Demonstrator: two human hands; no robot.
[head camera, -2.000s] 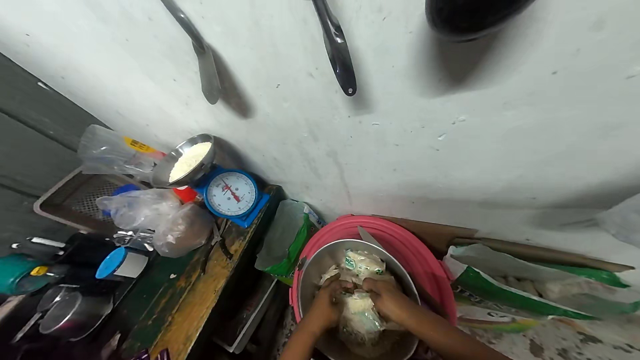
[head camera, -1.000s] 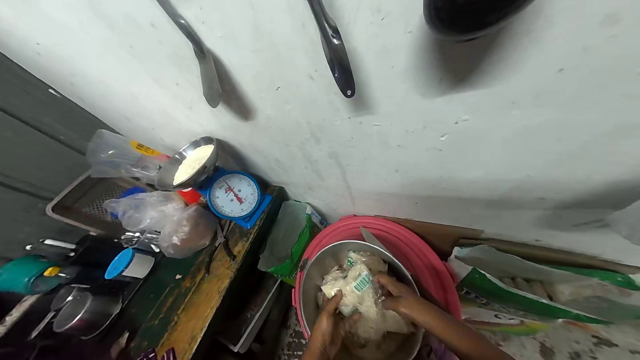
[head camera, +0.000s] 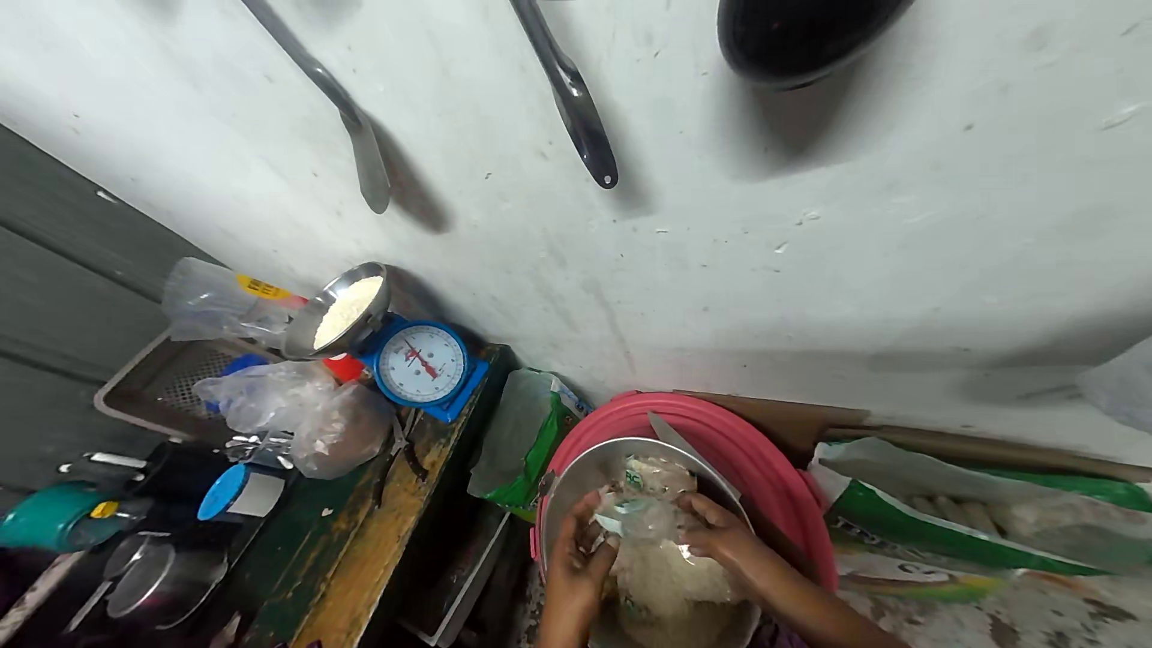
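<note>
A round metal basin (head camera: 562, 486) rests on a pink plastic lid or tub (head camera: 756, 432). Clear plastic bags (head camera: 670, 585) with green print, filled with something pale, lie inside it. Over the basin, my left hand (head camera: 580, 558) pinches the left side of one crumpled plastic bag (head camera: 643, 517). My right hand (head camera: 715, 535) holds that same bag's right side between thumb and fingers. A flat blade (head camera: 675, 436) lies on the pink plastic by the basin's far rim.
On the wooden table at left stand a blue dial scale (head camera: 423, 364) with white powder in its pan, plastic bags (head camera: 333, 427), pliers (head camera: 400, 454) and a mesh basket (head camera: 135, 378). Open sacks (head camera: 954, 540) stand at right, another (head camera: 526, 441) beside the table. Utensils (head camera: 585, 126) hang on the wall.
Both hands have shifted on the plastic bags within the basin; they were lower among the bags and now hold a crumpled bag spread between them. The scale and table items have not moved.
</note>
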